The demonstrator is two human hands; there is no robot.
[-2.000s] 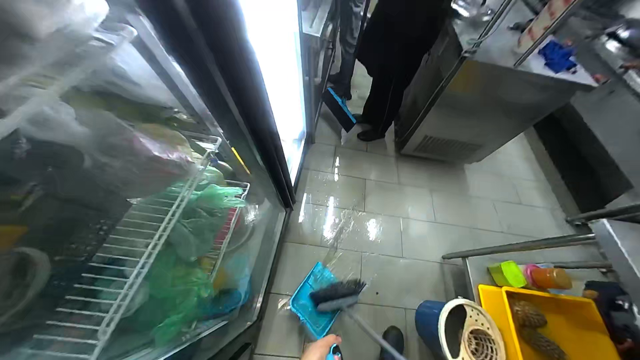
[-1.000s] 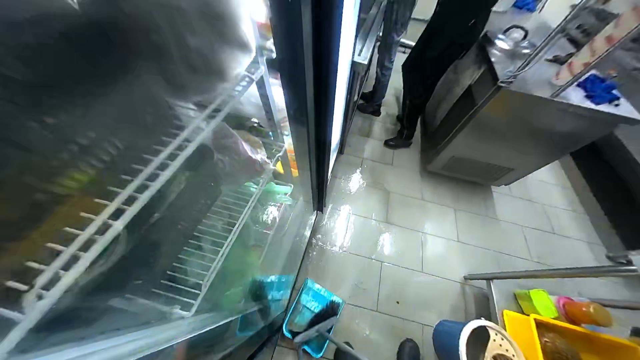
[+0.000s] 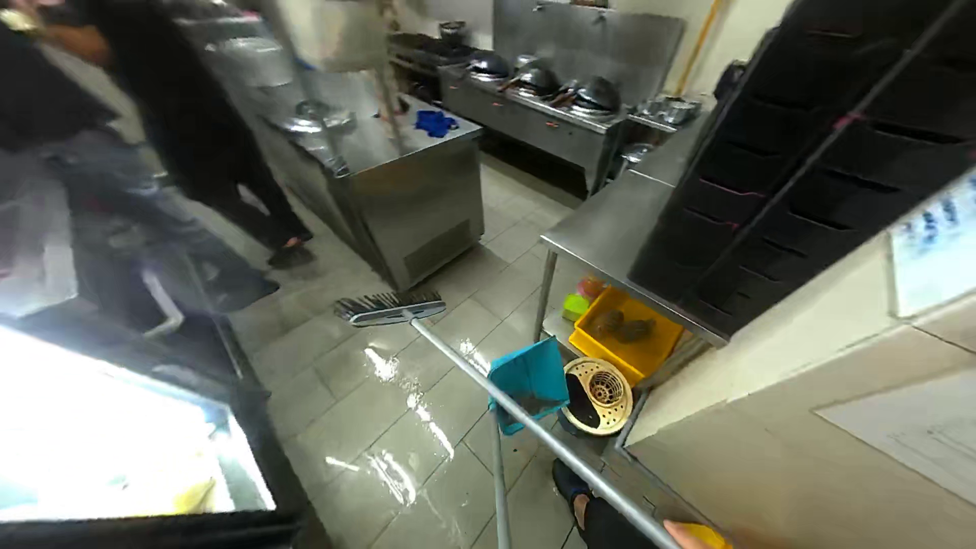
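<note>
A long-handled broom [image 3: 390, 307] reaches forward from the lower right, its dark bristles turned up over the wet tiles. At the bottom right edge, part of one of my hands [image 3: 684, 535] is around the grey pole beside something yellow; it appears to be my right. A blue dustpan [image 3: 528, 381] with dark residue in it stands beside the mop bucket, its own thin pole running down to the bottom edge. My left hand is out of view.
A mop bucket [image 3: 598, 396] with a cream wringer and a yellow crate [image 3: 625, 335] are by the steel table [image 3: 610, 221]. A steel counter [image 3: 412, 206] stands ahead. At left are people in dark clothes [image 3: 191, 122] and a lit refrigerator [image 3: 114, 435].
The view has swung far to the right. The dustpan, earlier by the refrigerator door, is now beside the mop bucket. The broom head, low by the dustpan before, is now farther forward.
</note>
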